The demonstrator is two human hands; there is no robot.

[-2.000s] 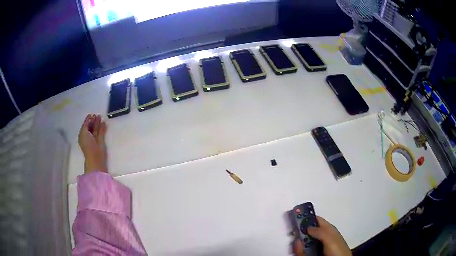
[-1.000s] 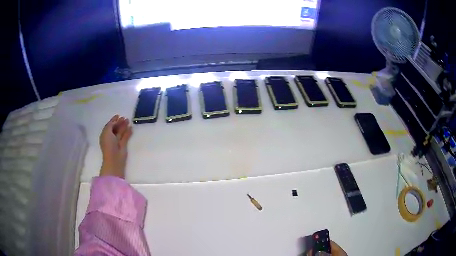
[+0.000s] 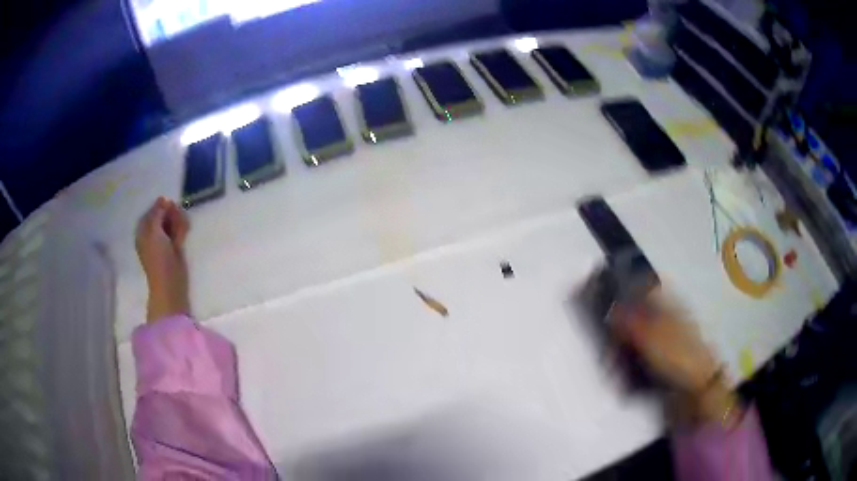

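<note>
My right hand [image 3: 662, 343] is blurred at the lower right. It holds a dark remote, also blurred, whose far end overlaps the lower end of a second black remote [image 3: 611, 228] on the table. My left hand [image 3: 163, 246] rests at the left with curled fingers, beside the leftmost device, and holds nothing that I can see. A row of several dark slabs with yellowish edges, likely mini projectors [image 3: 382, 108], lies along the back of the table. A small yellow pointed piece [image 3: 431, 302] and a tiny black square [image 3: 506, 270] lie mid-table.
A black smartphone [image 3: 643, 135] lies at the right. A masking tape roll [image 3: 730, 263] and thin wires [image 3: 713, 209] are near the right edge. A lit screen [image 3: 254, 47] stands behind the row. White ribbed packing [image 3: 28, 348] borders the left. Racks stand at the far right.
My right hand has moved up and to the right with its remote, onto the lower end of the remote on the table. My left hand keeps its place by the row. The view has tilted.
</note>
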